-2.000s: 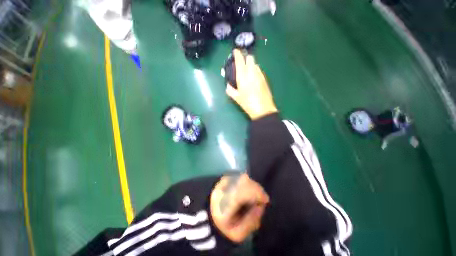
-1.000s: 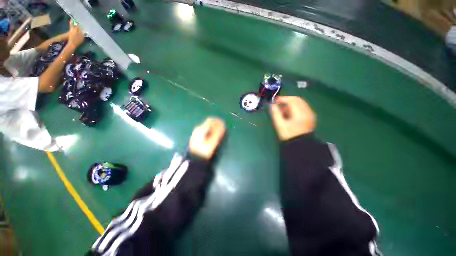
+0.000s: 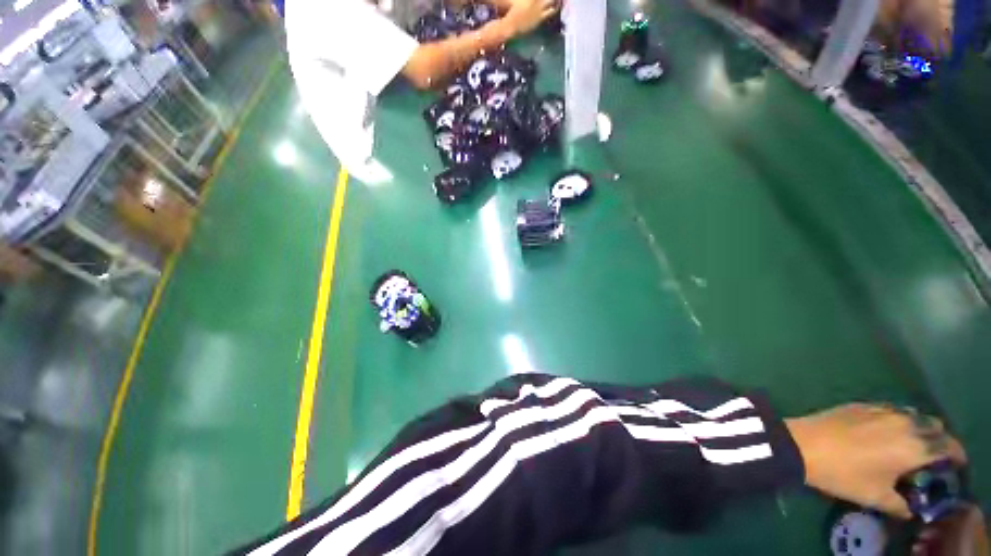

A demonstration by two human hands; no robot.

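Observation:
My left hand (image 3: 875, 454) reaches across to the lower right, its fingers on a small dark speaker housing (image 3: 932, 489) with a bluish open end. My right hand (image 3: 958, 536) is mostly cut off at the lower right corner, against the housing's lower side; its grip is hidden. A black-rimmed disc with a pale face (image 3: 856, 534) lies just below my left hand, partly cut off. One wired unit (image 3: 405, 308) lies left of centre, showing blue and green. A ribbed black housing (image 3: 538, 224) lies beside another white-faced disc (image 3: 571, 187).
A pile of black units (image 3: 484, 119) lies beside a grey upright post (image 3: 584, 71). A person in white (image 3: 348, 65) reaches over it. More units (image 3: 638, 57) lie behind the post. A pale edge rail (image 3: 907, 163) curves along the right. A yellow line (image 3: 318, 348) runs down the left.
The view has turned, so the pile now shows near top centre. My left hand has moved right onto the housing. My right hand has gone to the lower right corner.

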